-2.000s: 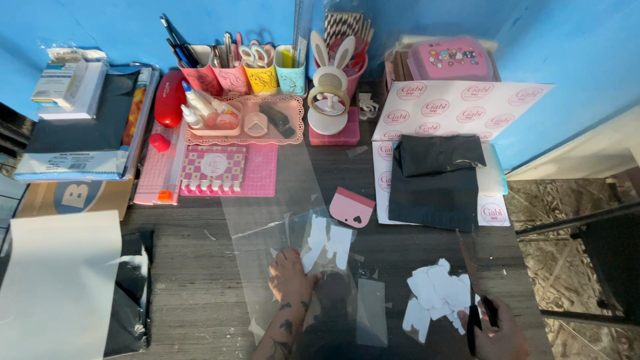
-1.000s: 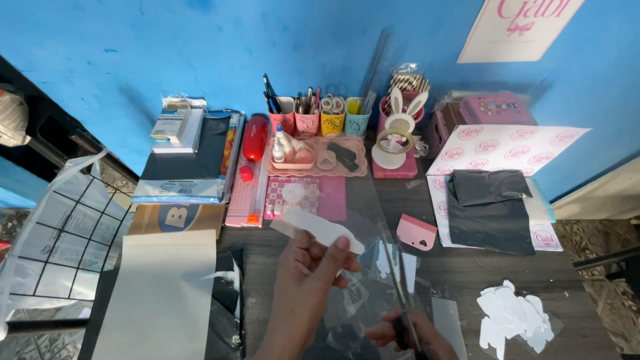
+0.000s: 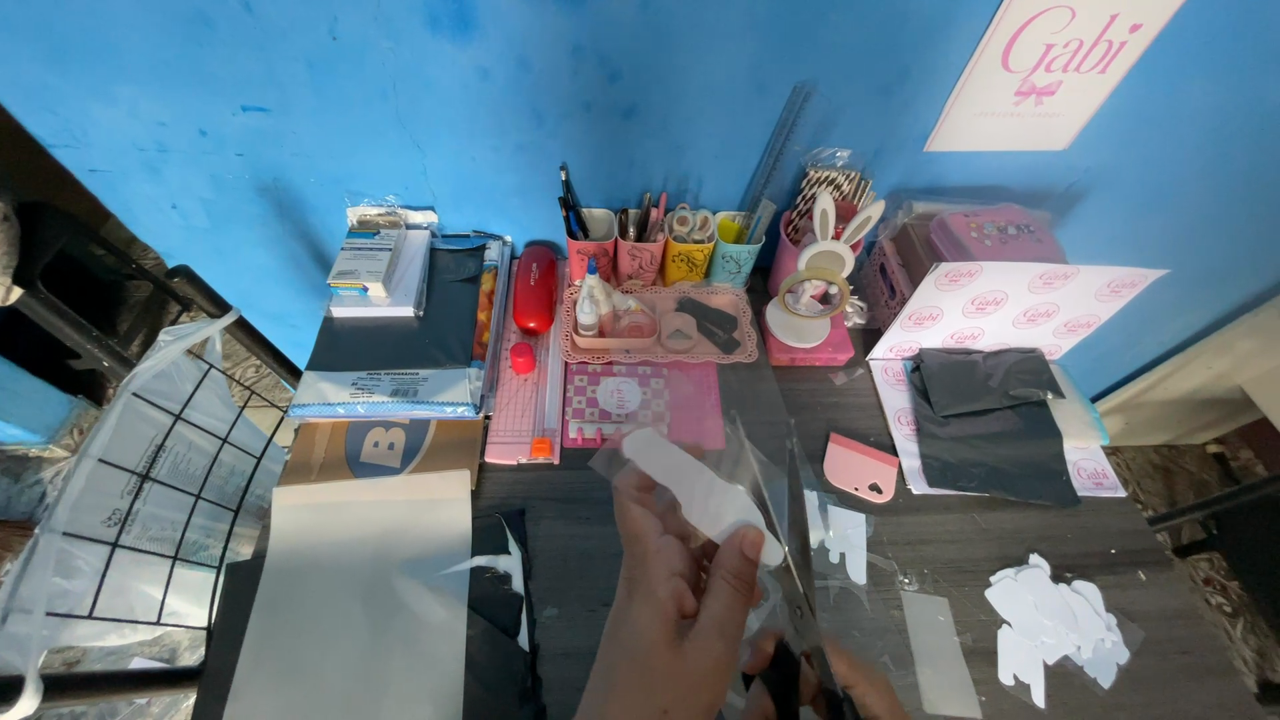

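Observation:
Between thumb and fingers, my left hand [image 3: 680,600] holds a white cut-out [image 3: 695,490] with clear plastic film around its edge. My right hand [image 3: 830,675] grips black-handled scissors [image 3: 800,590], partly hidden at the lower edge. Their blades point up, spread apart, right beside the cut-out's lower right end and the film. Behind the scissors, more white cut-outs [image 3: 845,540] lie on clear film on the dark wooden table. A heap of trimmed white cut-outs [image 3: 1060,620] sits to the right.
A pink scraper [image 3: 860,467] lies behind the scissors. Farther back stand a pink tray [image 3: 660,357], pen cups [image 3: 690,262] and a pink paper trimmer [image 3: 515,410]. White sheets [image 3: 350,600] cover the left side. Black plastic [image 3: 990,430] lies on printed paper at the right.
My left hand, flat on the film two seconds ago, has lifted and holds a cut-out. The scissors have moved left from beside the heap to the cut-out. The view has shifted.

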